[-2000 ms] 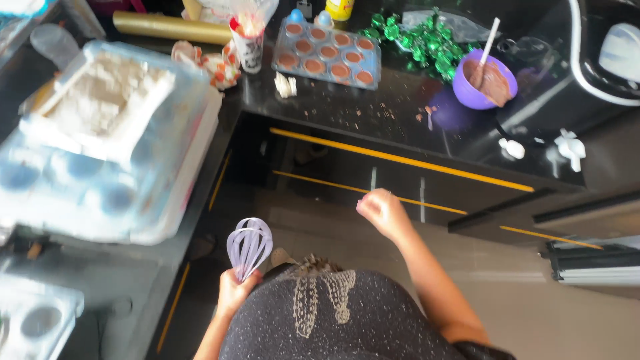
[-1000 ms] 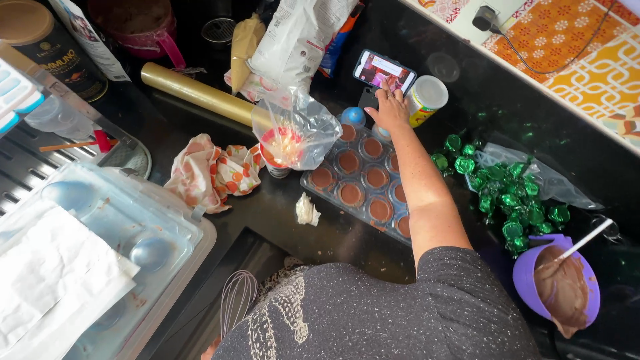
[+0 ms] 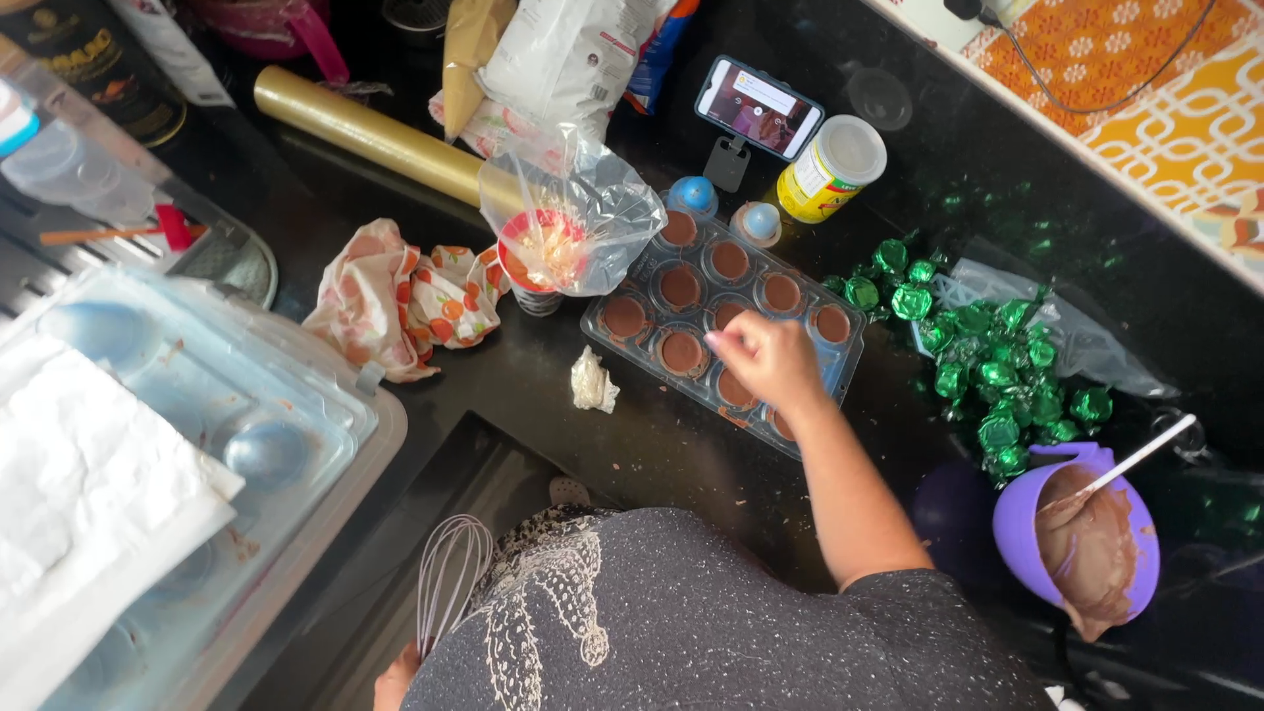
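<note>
My left hand (image 3: 397,674), mostly hidden by my shirt, holds a wire whisk (image 3: 454,573) low beside my body. My right hand (image 3: 768,357) hovers over a clear plastic mold (image 3: 647,357) whose round cups are filled with chocolate; its fingers are curled and I see nothing in them. Behind the mold, a phone (image 3: 758,109) leans on a small stand next to a yellow can (image 3: 831,168). A clear piping bag (image 3: 602,227) lines a red-rimmed cup left of the mold. To the right, a purple bowl (image 3: 1022,523) holds melted chocolate and a white-handled spatula (image 3: 1145,449).
Green foil-wrapped sweets (image 3: 997,375) lie right of the mold. At left are a patterned cloth (image 3: 370,296), a gold roll (image 3: 365,133) and stacked plastic molds (image 3: 326,415) under white paper (image 3: 89,484). A crumpled wrapper (image 3: 592,380) sits near the counter's edge.
My right hand was at the phone a second ago and has drawn back over the mold. Two seconds ago it was in front of the counter. The whisk stays in my left hand.
</note>
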